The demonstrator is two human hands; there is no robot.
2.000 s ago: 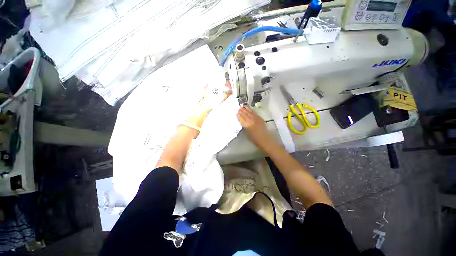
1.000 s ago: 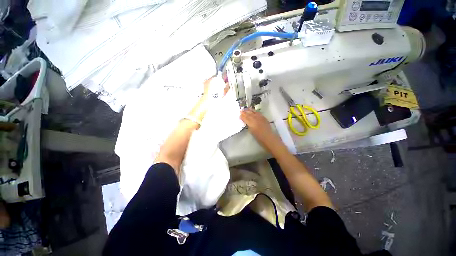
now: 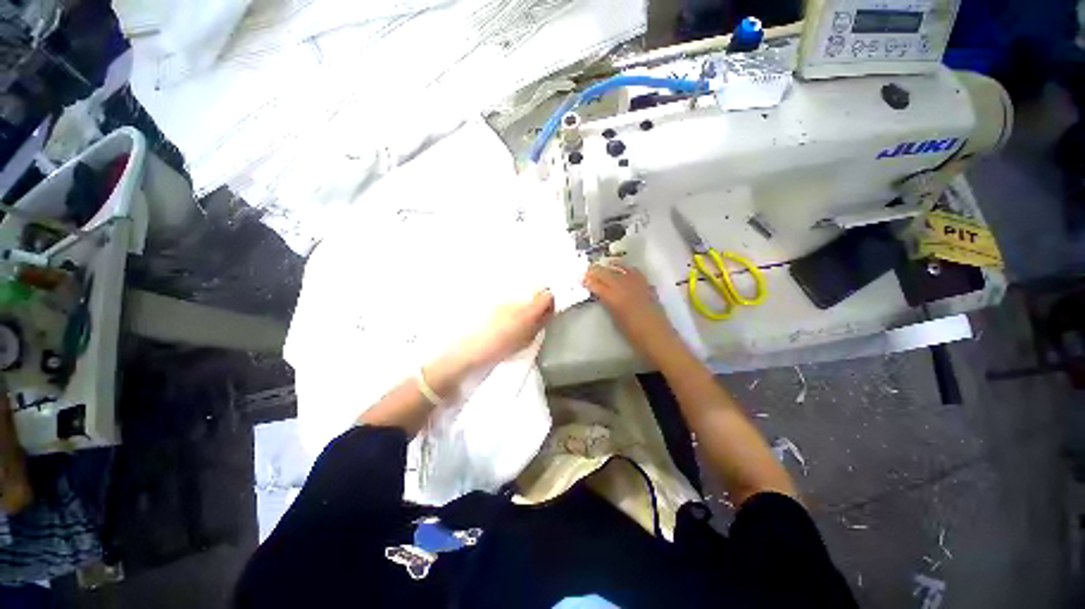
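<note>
A white garment piece (image 3: 393, 262) lies left of the needle area and hangs over the table's front edge towards my lap. My left hand (image 3: 520, 324) grips its edge in front of the needle area, fingers bent into the cloth. My right hand (image 3: 619, 292) is at the cloth's edge just below the presser foot (image 3: 595, 248), fingertips on the cloth. The white sewing machine (image 3: 773, 155) stands to the right. The cloth right at the needle is too small and bright to make out.
Yellow-handled scissors (image 3: 723, 283) lie below the machine arm, with a black phone (image 3: 845, 264) to their right. A white cloth stack (image 3: 393, 71) is behind left. A blue hose (image 3: 619, 81) curves behind the needle end. A white strip (image 3: 880, 340) runs along the front edge.
My left hand has moved from beside the needle area down towards me, to the cloth's near edge. My right hand has shifted slightly right. More of the cloth beside the needle shows.
</note>
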